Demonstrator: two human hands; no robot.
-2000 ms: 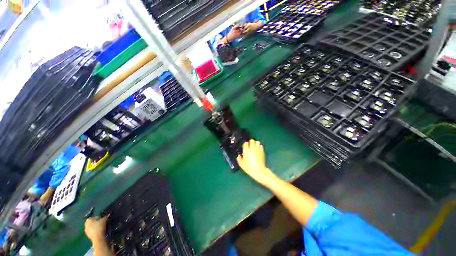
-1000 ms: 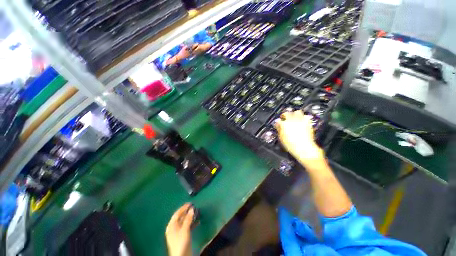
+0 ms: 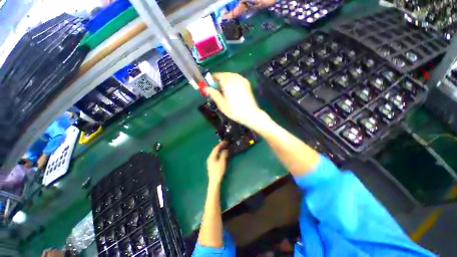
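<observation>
The black fixture (image 3: 239, 136) stands on the green mat in front of me, with a yellow mark at its base corner. My right hand (image 3: 234, 98) is closed around the red grip (image 3: 202, 86) of the clamp lever at the fixture's top. My left hand (image 3: 217, 159) is at the near left edge of the fixture's base, fingertips touching it. Whether it holds a small part cannot be told. The supply tray (image 3: 320, 103) at right has shiny parts in its pockets and a few bare pockets.
A black tray stack (image 3: 131, 213) with a white label lies at left, a crinkled clear bag (image 3: 82, 235) beside it. A metal post (image 3: 168, 42) rises beyond the fixture. A red box (image 3: 208, 47) and an emptier tray (image 3: 396, 40) lie farther back. Other people's hands show at the top.
My right hand has moved from the supply tray to the lever grip. My left hand has moved from the mat's front edge to the fixture's base. The view has turned right to left.
</observation>
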